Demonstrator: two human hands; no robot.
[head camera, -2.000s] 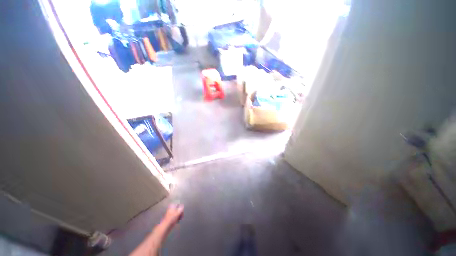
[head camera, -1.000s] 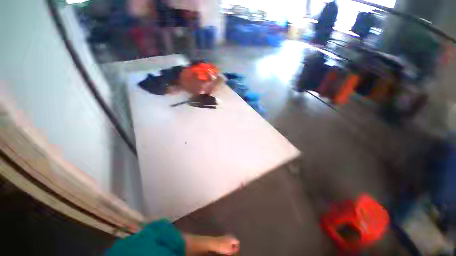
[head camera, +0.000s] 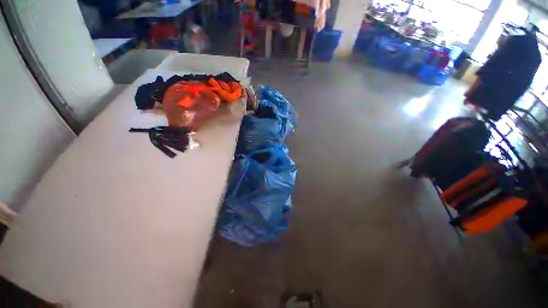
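Note:
Neither of my hands is in the picture now. A long white table (head camera: 138, 204) runs along the wall at the left, nearest in front of me. On its far part lies a dark and orange bundle of cloth (head camera: 228, 90), with a pinkish, shiny bag-like item (head camera: 189, 107) in front of it. A small dark strap-like item (head camera: 168, 139) lies nearer on the table. What exactly these items are cannot be told.
Full blue plastic bags (head camera: 258, 195) stand on the floor against the table's right side. Dark and orange garments (head camera: 481, 195) hang on a rack at the right. More tables (head camera: 159, 8) and blue bins (head camera: 327, 43) stand at the back.
The doorway frame and red stool have left the view. The table and its bundle show more sharply, with the blue bags now in full view. The hand seen earlier at the bottom is gone.

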